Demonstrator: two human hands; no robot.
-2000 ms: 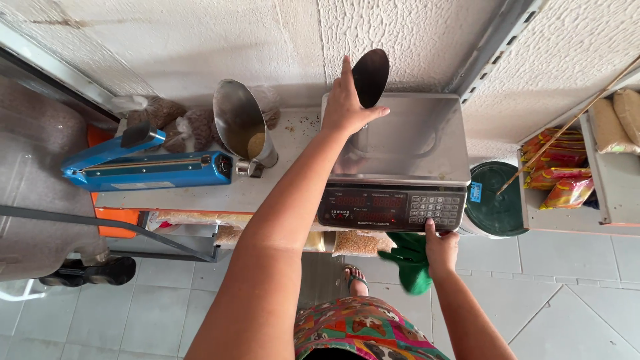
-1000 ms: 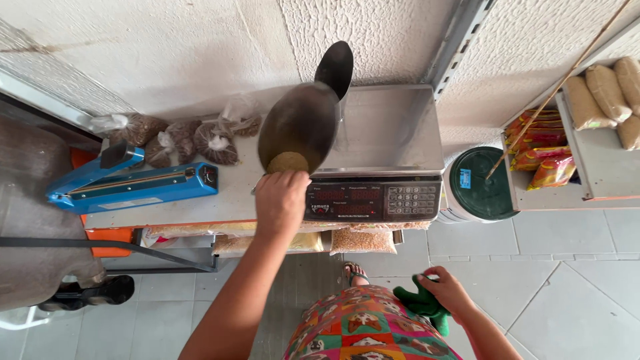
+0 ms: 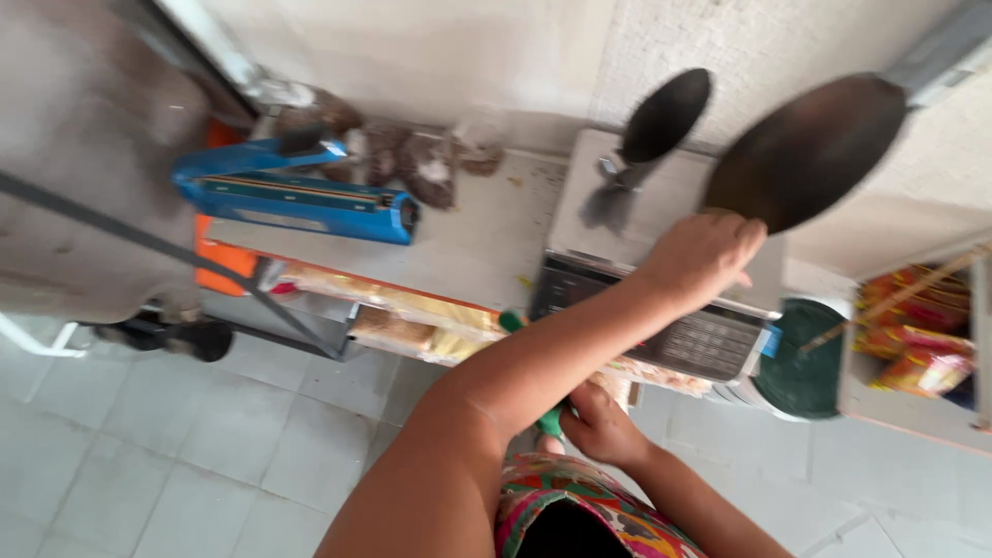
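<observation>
My left hand [image 3: 709, 252] grips a large metal scoop [image 3: 810, 155] and holds it over the right part of the digital scale's steel platform [image 3: 666, 209]. A smaller dark scoop [image 3: 668, 116] stands tilted on the platform, near its back. Under my left forearm lies the scale's keypad panel [image 3: 709, 345], partly hidden. Below the shelf edge, my right hand [image 3: 604, 426] is closed on a green cloth [image 3: 550, 421], close to the patterned garment. Motion blur hides what the large scoop contains.
A blue impulse sealer [image 3: 302, 205] lies at the left of the shelf [image 3: 473, 248], beside filled plastic bags [image 3: 426, 170]. Right of the scale are a green-lidded bucket [image 3: 802, 360] and a shelf with bright packets [image 3: 926, 360]. Packed bags [image 3: 418, 333] lie below the shelf.
My left hand has carried the large scoop rightward from the scale's left side. The right hand with the green cloth has moved left, nearer the body. The view has swung left.
</observation>
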